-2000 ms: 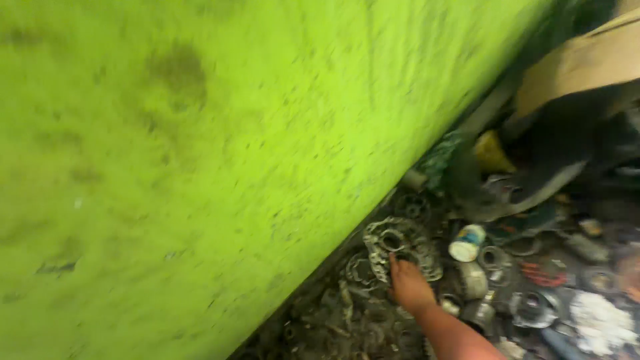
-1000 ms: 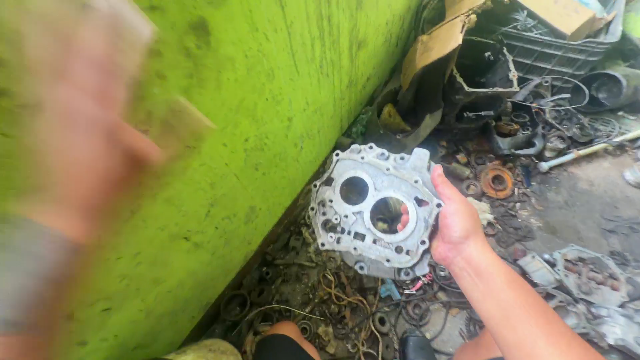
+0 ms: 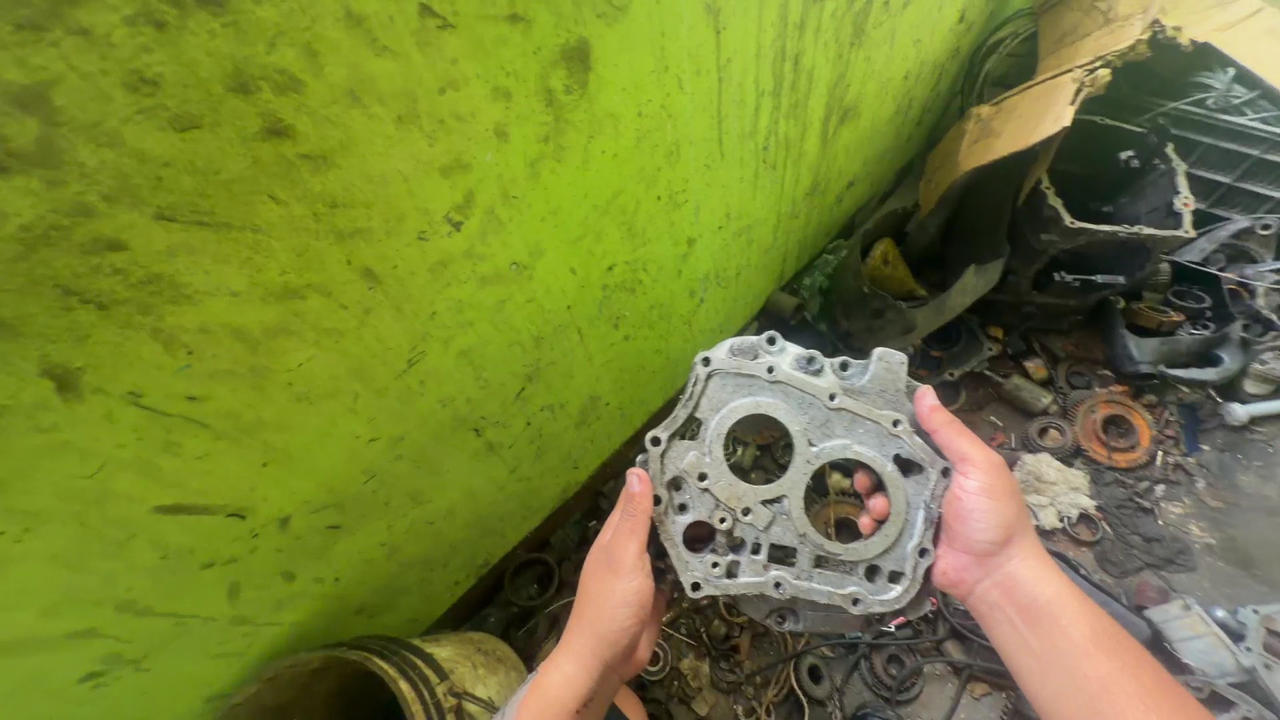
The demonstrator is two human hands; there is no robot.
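Observation:
A grey cast-metal gearbox housing plate [image 3: 750, 390], with two large round bores and bolt holes around its rim, is held up over the floor between both hands. My left hand [image 3: 620, 580] grips its left edge, thumb on the front face side and the other fingers largely hidden behind. My right hand [image 3: 980, 500] grips the right edge, thumb near the upper right corner; some of its fingertips show through the right-hand bore. The plate's flat face with the raised rim is turned toward me.
A stained green wall [image 3: 400, 250] fills the left. A dirty bucket [image 3: 470, 665] stands at the bottom. Gears, including a rusty one [image 3: 1115, 430], rings and cables litter the floor. A torn cardboard piece [image 3: 1000, 130], a dark open housing [image 3: 1110, 240] and a white rag [image 3: 1055, 490] lie at right.
One second ago only my right hand held the plate, while my left hand was raised and blurred at the upper left. My left hand has come down and taken hold of the plate's left edge.

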